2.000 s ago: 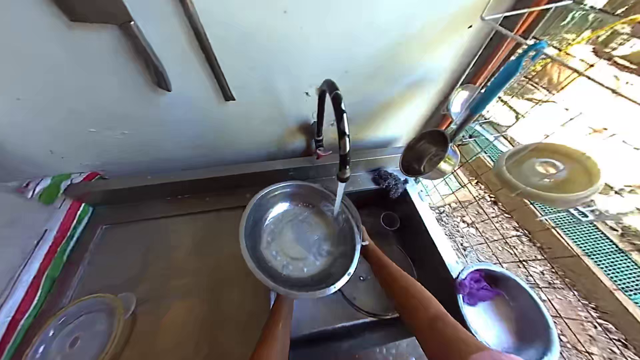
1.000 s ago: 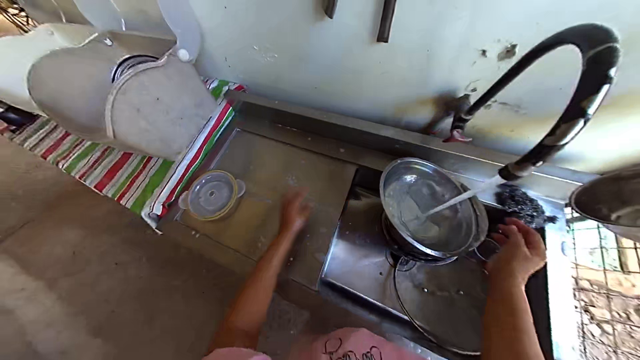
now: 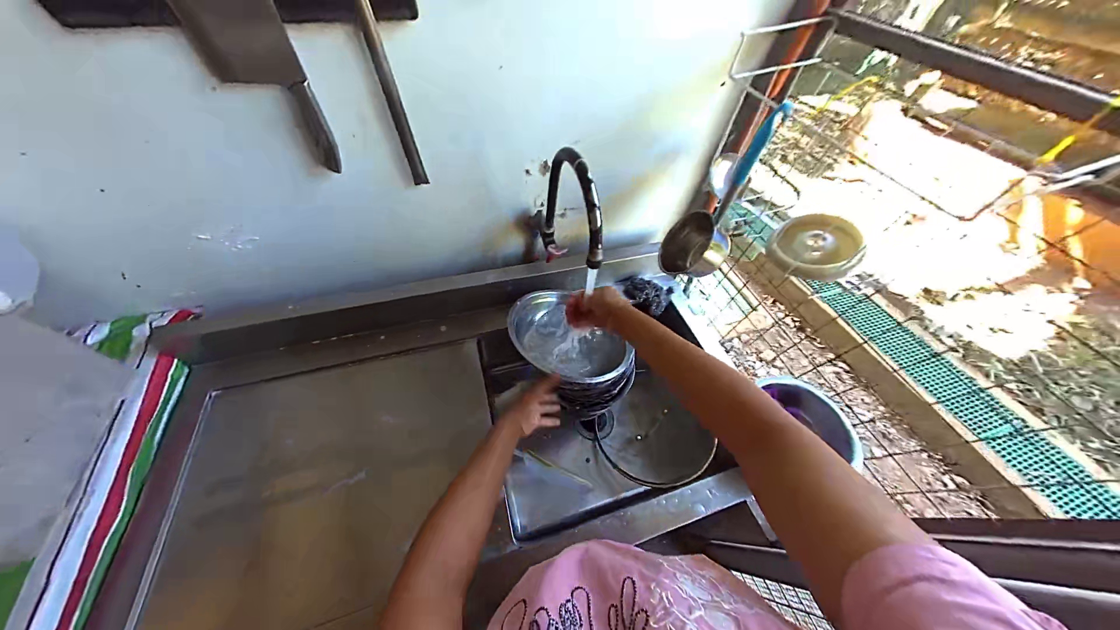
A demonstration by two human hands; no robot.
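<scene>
Water runs from a black curved faucet (image 3: 573, 188) into a round metal bowl (image 3: 525, 328), which sits tilted in the steel sink (image 3: 674, 437) on top of a dark coiled or stacked thing. My right hand (image 3: 599, 311) is in the stream over the bowl's far right side, its fingers blurred; whether it holds anything cannot be made out. Beside the bowl's near left rim is my left hand (image 3: 535, 408), fingers spread, nothing in it. A thin round hoop or lid rim (image 3: 661, 484) lies in the basin below the bowl.
A steel drainboard (image 3: 324, 490) spans the left, edged by a striped cloth (image 3: 144, 455). A cleaver (image 3: 254, 52) hangs on the wall. Ladles (image 3: 689, 241) and a round lid (image 3: 815, 247) hang at the wire mesh. Right of the sink stands a metal basin (image 3: 818, 416); a dark scrubber (image 3: 646, 295) lies behind.
My left hand has moved from over the drainboard to the bowl, and my right hand from beside the bowl into the water stream. The clear lid seen on the drainboard earlier is out of sight.
</scene>
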